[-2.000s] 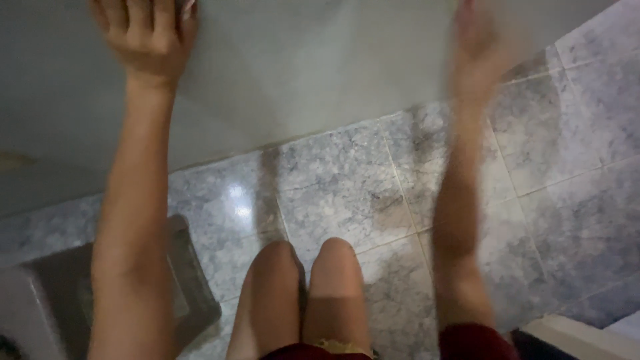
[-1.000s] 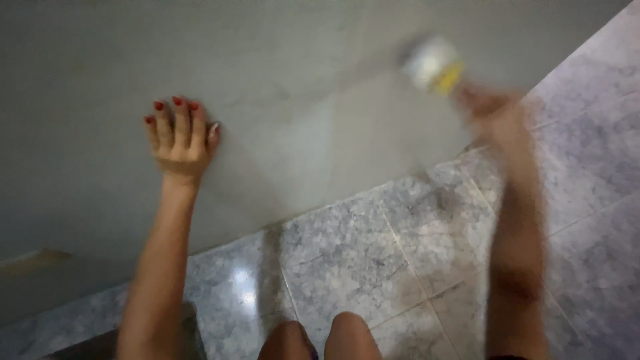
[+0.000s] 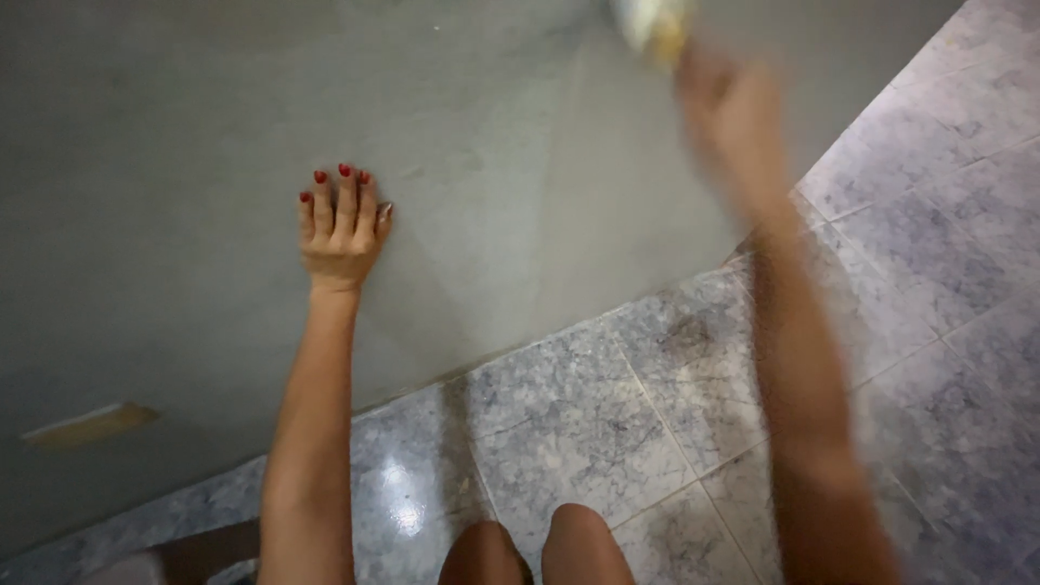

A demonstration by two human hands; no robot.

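My left hand [image 3: 341,231], with red-painted nails, rests palm down against the grey wall [image 3: 487,195], its fingers slightly apart and nothing visible in it. At the upper right my right hand [image 3: 731,110] is blurred by motion. It grips a blurred whitish tool with a yellow part [image 3: 660,32], near the wall's surface at the top edge of the view; its exact kind cannot be told, and its upper end is cut off by the frame.
A grey marbled tile floor [image 3: 569,406] meets the wall along a slanting edge. My knees [image 3: 581,540] show at the bottom. A tan patch or slot [image 3: 93,426] marks the wall at lower left. Below it, a dark object [image 3: 207,552] is partly hidden by my left arm.
The view has shifted over the wall. Two seconds ago my right hand was at the top edge and the tool was out of view; one second ago the tool showed whole. My left hand stays on the wall.
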